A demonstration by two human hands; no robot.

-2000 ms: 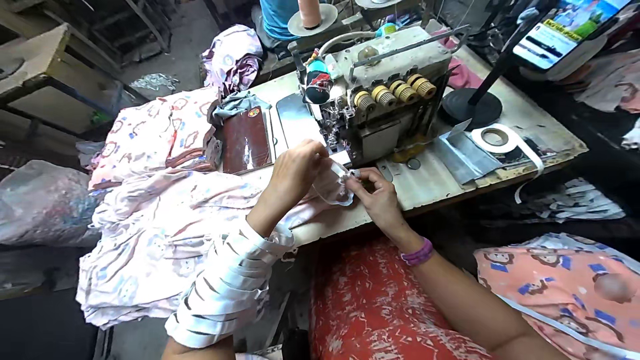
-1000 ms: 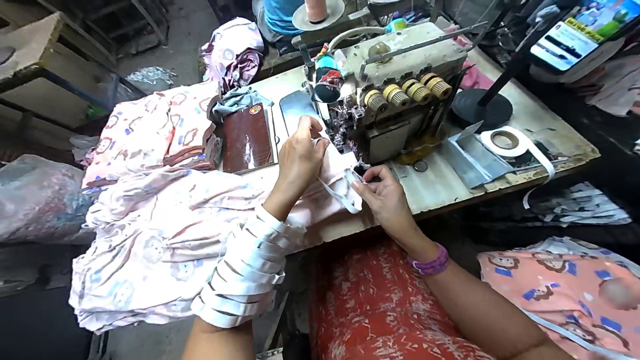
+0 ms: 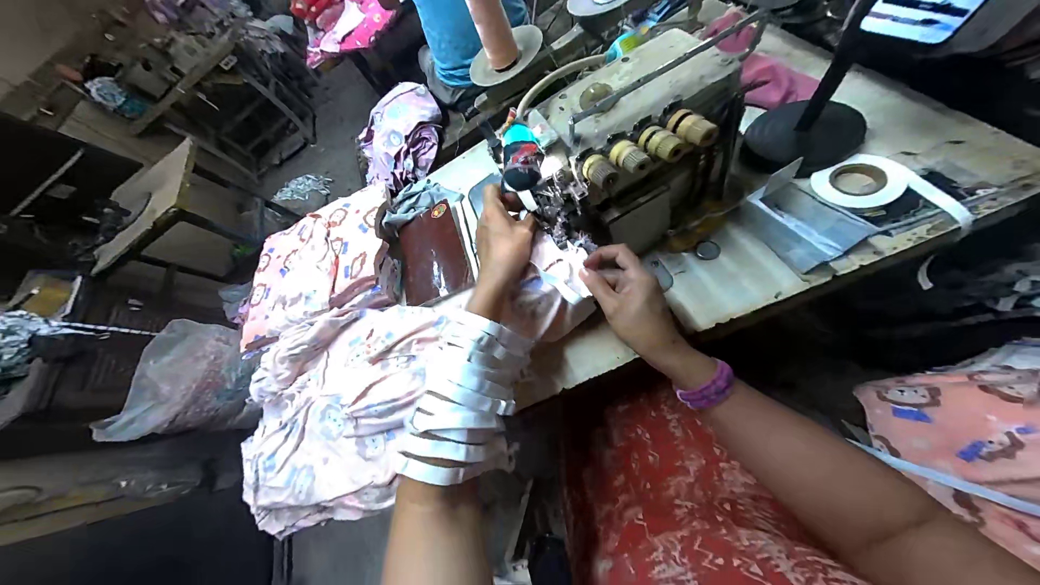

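An overlock sewing machine (image 3: 642,122) with several tension dials stands on a worn table. My left hand (image 3: 502,244) is beside its needle area, fingers bent against a pale printed fabric piece (image 3: 556,288); whether they grip it is hard to tell. White elastic strips (image 3: 463,398) are wrapped around my left forearm. My right hand (image 3: 626,296) pinches the right edge of the same fabric, just in front of the machine; a purple band (image 3: 705,386) circles that wrist. The fabric's far edge lies at the presser foot, partly hidden. A heap of pale printed fabric (image 3: 341,406) hangs at the left.
Peach printed fabric (image 3: 313,264) and a brown cover (image 3: 435,252) lie left of the machine. A roll of white tape (image 3: 860,183), a metal bracket (image 3: 804,227) and a black stand base (image 3: 804,134) are at the right. A red surface (image 3: 674,496) is below the table edge.
My left hand has moved up toward the needle area. The white strip held between my hands a second ago is no longer stretched there; the fabric now lies at the machine. The view has shifted.
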